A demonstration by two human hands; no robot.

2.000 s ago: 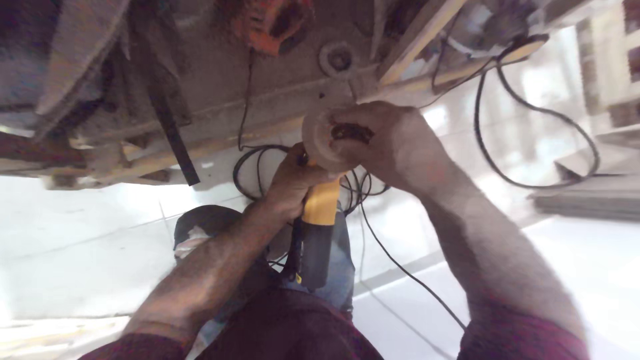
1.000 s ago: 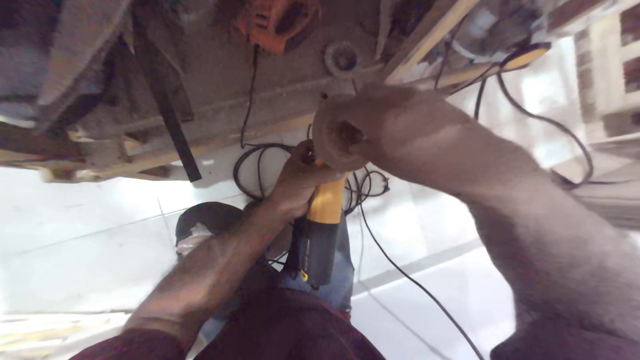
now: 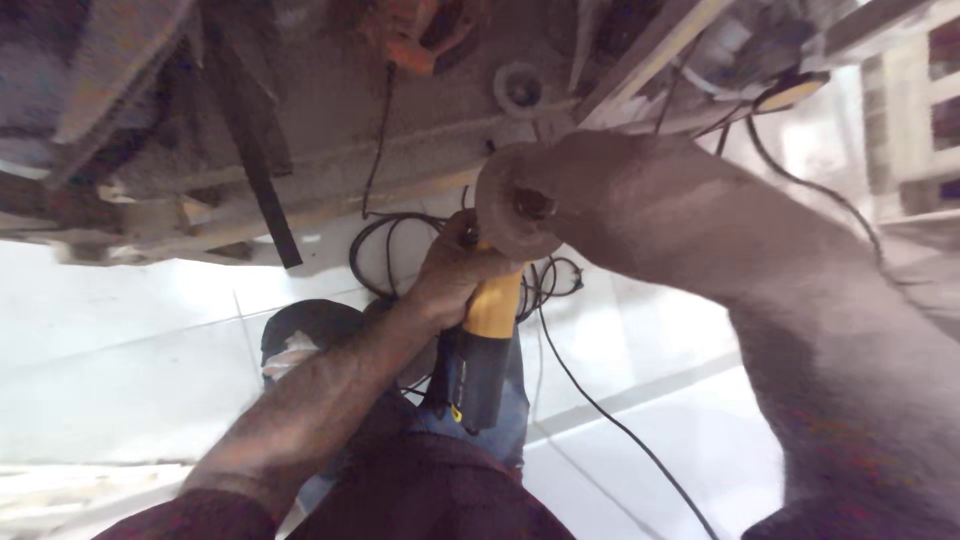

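An angle grinder with a yellow and black body (image 3: 491, 311) hangs upright below the bench edge, its round disc (image 3: 510, 206) at the top facing me. My left hand (image 3: 461, 274) is closed around the grinder's head end, just under the disc. My right hand (image 3: 577, 191) is at the disc's right side, by the dark centre of the disc; its fingers are blurred and partly hidden, so their hold cannot be told.
On the dusty workbench (image 3: 322, 127) lie an orange power tool (image 3: 424, 37), a round disc-like part (image 3: 521, 88), a dark flat bar (image 3: 262, 187) jutting past the edge and wood strips. Coiled black cable (image 3: 375, 255) lies on the tiled floor (image 3: 135, 352). A yellow-faced object (image 3: 791, 94) sits at the right.
My right forearm has swung up and outward to the right, and the right hand has turned beside the disc. My left hand stays on the grinder.
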